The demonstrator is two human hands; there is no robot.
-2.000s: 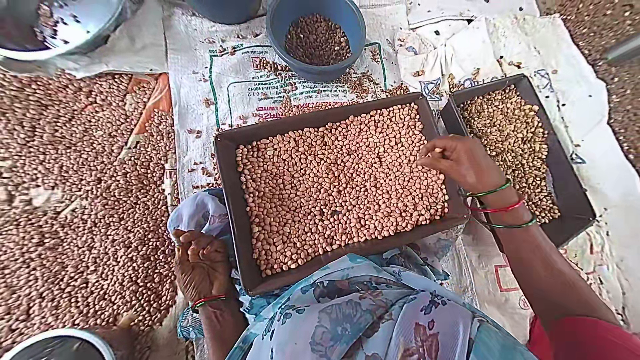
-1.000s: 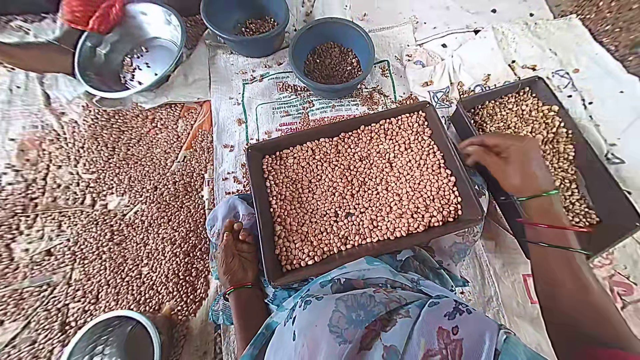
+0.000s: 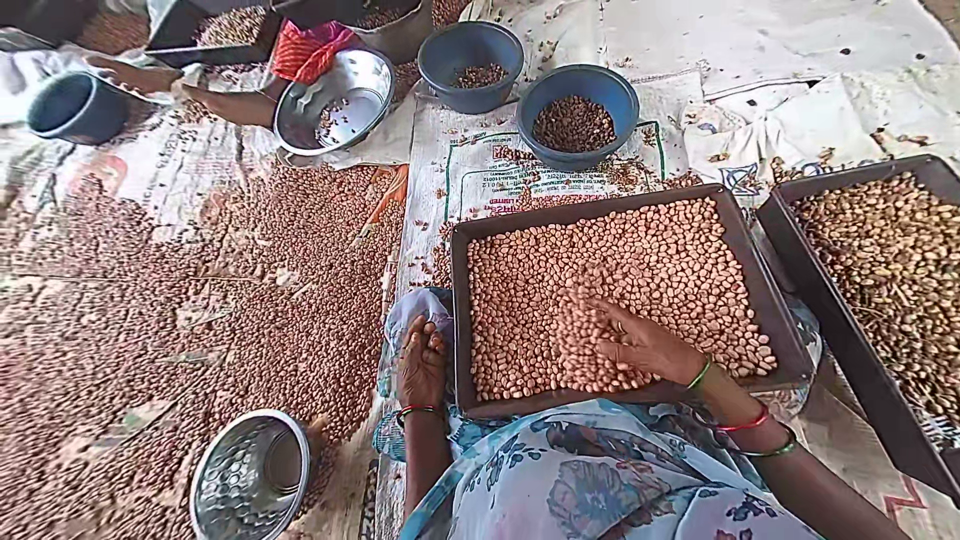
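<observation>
A dark rectangular tray [image 3: 463, 322] full of pinkish-brown nuts or seeds [image 3: 615, 277] rests on my lap. Over its lower middle is my right hand [image 3: 652, 345], fingers spread, among nuts that look blurred by motion; no grip on any is plain. My left hand [image 3: 422, 367] is palm up beside the tray's left edge, its fingers curled around a few nuts. A second dark tray [image 3: 832, 300], holding paler yellowish-brown nuts or pods, lies to the right.
Two blue bowls [image 3: 577, 154] with dark pieces stand beyond the tray. Many nuts cover the sacking [image 3: 225, 337] at left. A metal bowl [image 3: 251, 480] sits tilted near the lower left. Farther back are another metal bowl [image 3: 367, 82], a blue tub [image 3: 75, 109] and a person's feet [image 3: 232, 103].
My right hand has moved from the gap between the two trays to the middle of the nuts in the lap tray. The view has shifted left.
</observation>
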